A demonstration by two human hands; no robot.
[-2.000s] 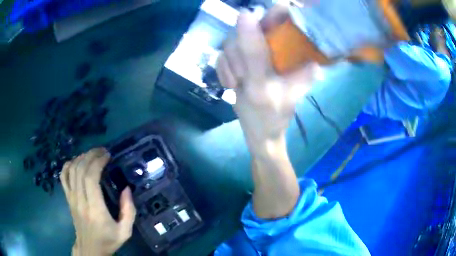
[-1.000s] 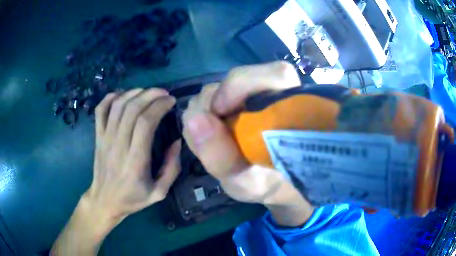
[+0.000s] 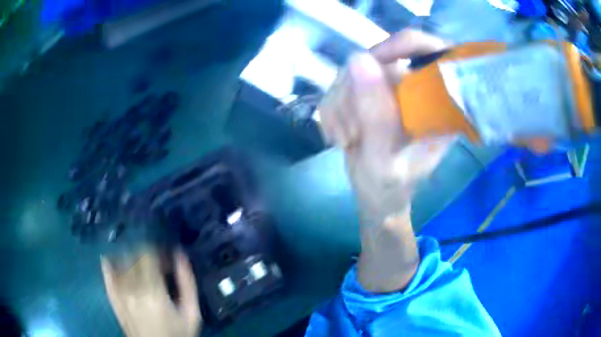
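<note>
The black plastic housing (image 3: pixel 227 253) lies on the green mat at lower centre-left, tilted, with two small white squares at its near end. My left hand (image 3: pixel 153 286) is blurred at the housing's left edge, fingers and thumb apart; whether it touches the housing is unclear. My right hand (image 3: pixel 382 118) is shut around the front of the orange electric screwdriver (image 3: pixel 428 105), which is raised at upper right beside the screw feeder. The screwdriver's tip is hidden behind my hand. The small black ring parts (image 3: pixel 125 148) lie in a loose pile left of the housing.
The white and dark screw feeder (image 3: pixel 280 62) stands beyond the housing. A blue bin (image 3: pixel 76 10) is at the far left edge of view. A black cable (image 3: pixel 527 225) crosses the blue area at right. A metal-framed piece (image 3: pixel 543 172) is at right.
My right hand and the screwdriver have moved from over the housing up to the feeder. My left hand has shifted down towards the housing's near left side. The camera view has also shifted.
</note>
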